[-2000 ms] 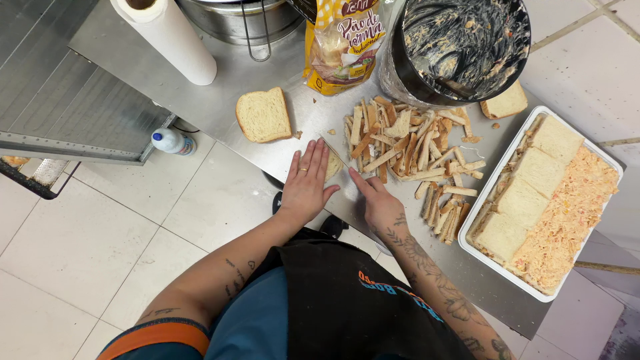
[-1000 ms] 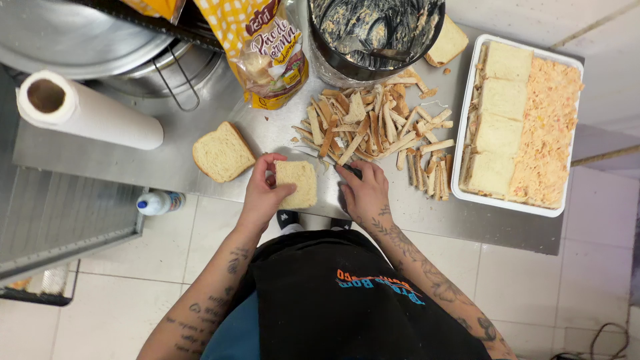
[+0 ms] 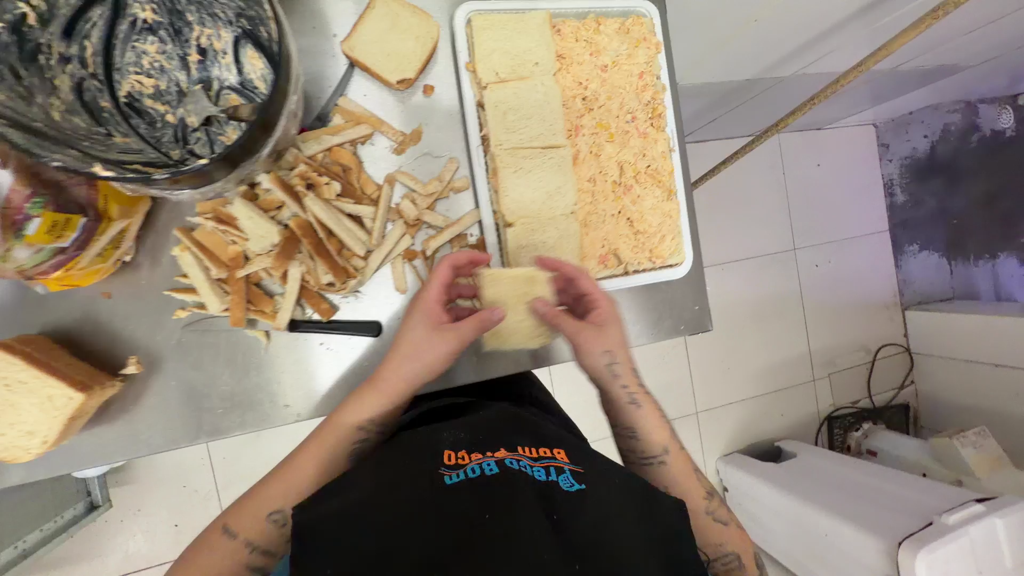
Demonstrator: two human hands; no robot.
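Between my left hand [image 3: 448, 320] and my right hand [image 3: 580, 308] a crustless slice of bread [image 3: 518, 310] is held by its two sides, over the table edge at the near end of the white tray [image 3: 684, 188]. In that tray, crustless bread slices [image 3: 534, 182] line the left part and an orange shredded filling [image 3: 620, 144] covers the right. A heap of cut bread crusts [image 3: 296, 232] lies left of the tray. The black-handled knife [image 3: 336, 328] rests at the heap's near edge, its blade partly under crusts.
A black bowl smeared with filling [image 3: 152, 88] stands at the upper left, with a utensil inside. Near it are a bread bag [image 3: 88, 232] and a crusted slice [image 3: 392, 40]. More crusted bread [image 3: 52, 396] lies on the steel table [image 3: 240, 384] at left.
The knife is out of my right hand and lies by the crusts. Both hands have moved right with the slice, from beside the crusts to the tray. The view has shifted right.
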